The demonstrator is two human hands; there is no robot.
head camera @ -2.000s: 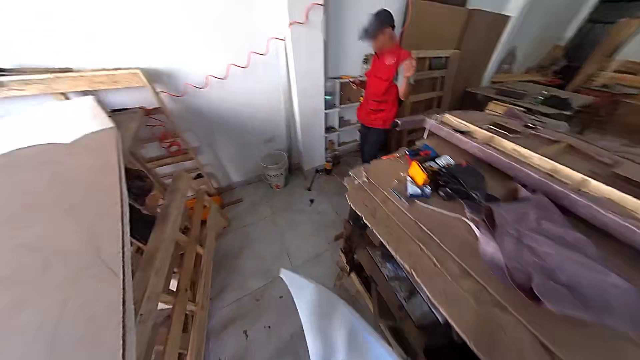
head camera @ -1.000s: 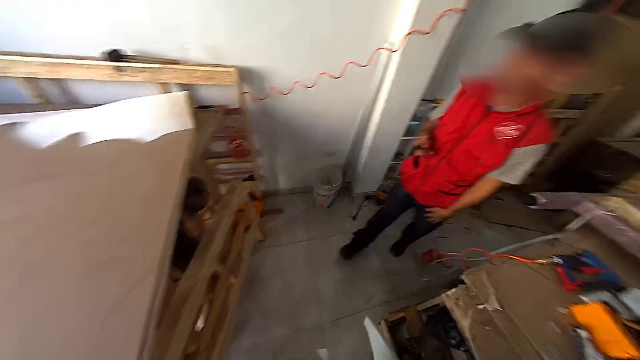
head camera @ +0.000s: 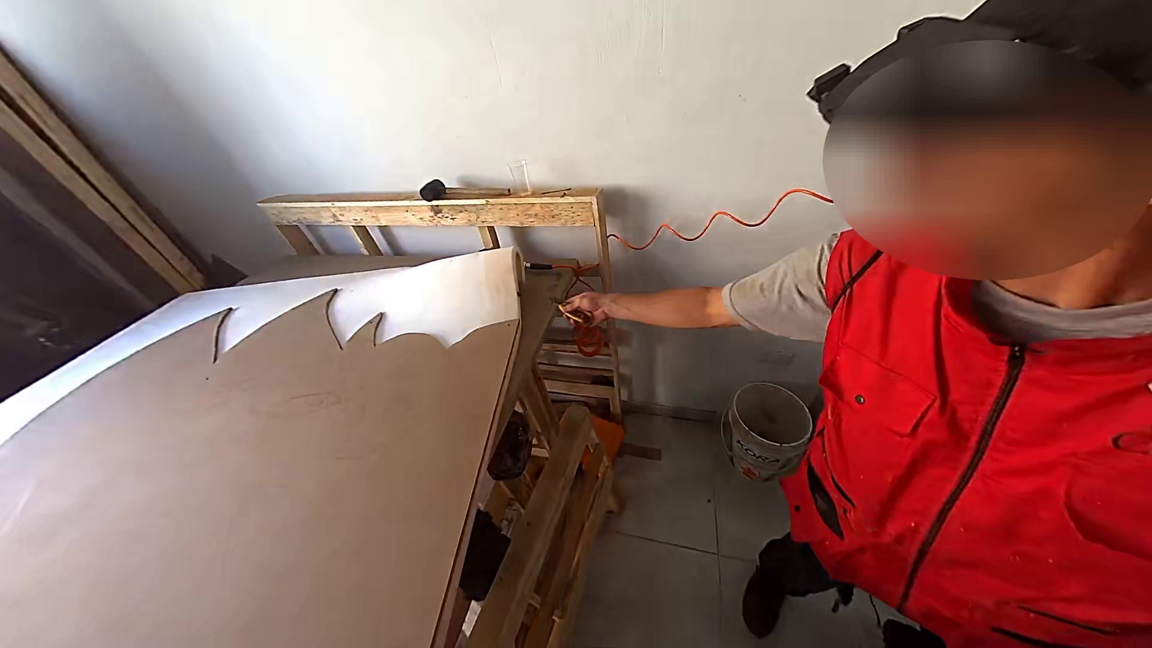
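Neither my left hand nor my right hand is in the head view. A large brown sheet (head camera: 297, 486) with a jagged cut edge lies over a white sheet (head camera: 432, 292) on a slanting table at the left. At the table's far corner, another person's hand (head camera: 587, 310) touches or holds an orange coiled air hose (head camera: 589, 337). More of the coiled hose (head camera: 720, 216) runs along the wall. On a wooden frame behind the table lies a black-headed mallet (head camera: 434, 190), beside a clear cup (head camera: 520, 175).
A co-worker in a red vest (head camera: 918, 414) stands close on the right, one arm stretched toward the table corner. A white bucket (head camera: 769, 432) stands on the tiled floor by the wall. Wooden pallet-like frames (head camera: 549, 531) stand beside the table.
The view has swung left. The co-worker, farther off in the earlier frames, is now much nearer and has stretched an arm out to the hose.
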